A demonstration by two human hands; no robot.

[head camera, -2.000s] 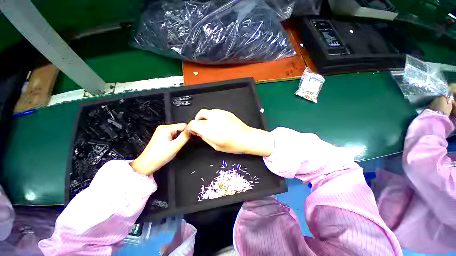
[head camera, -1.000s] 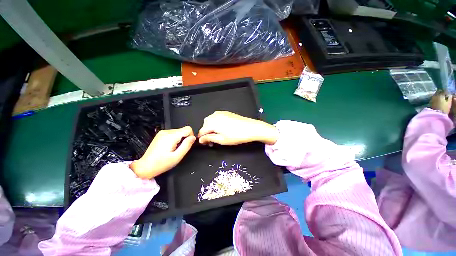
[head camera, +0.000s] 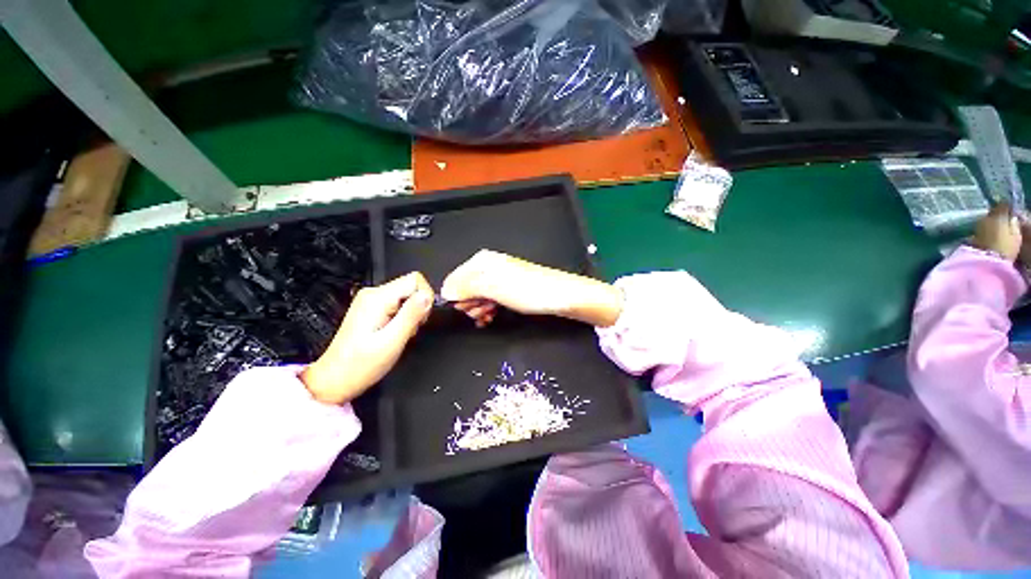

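Observation:
My left hand (head camera: 371, 336) and my right hand (head camera: 514, 287) meet fingertip to fingertip over the right compartment of the black divided tray (head camera: 386, 339). A small dark part (head camera: 440, 301) shows between the fingertips, mostly hidden; both hands seem to pinch it. A heap of black plastic parts (head camera: 254, 300) fills the left compartment. A pale pile of tiny inserts (head camera: 511, 416) lies at the near end of the right compartment. A few black parts (head camera: 409, 227) lie in its far left corner.
A large clear bag of black parts (head camera: 481, 74) lies behind the tray on an orange board (head camera: 543, 164). A small zip bag (head camera: 701, 193) lies to its right. A black case (head camera: 814, 96) is at the far right. Another person's hand (head camera: 997, 232) holds a clear sheet (head camera: 993, 153).
My hands have shifted slightly; the right fingers have drawn a little up and left since one second ago. The neighbour's clear sheet has moved. The tray and piles look unchanged.

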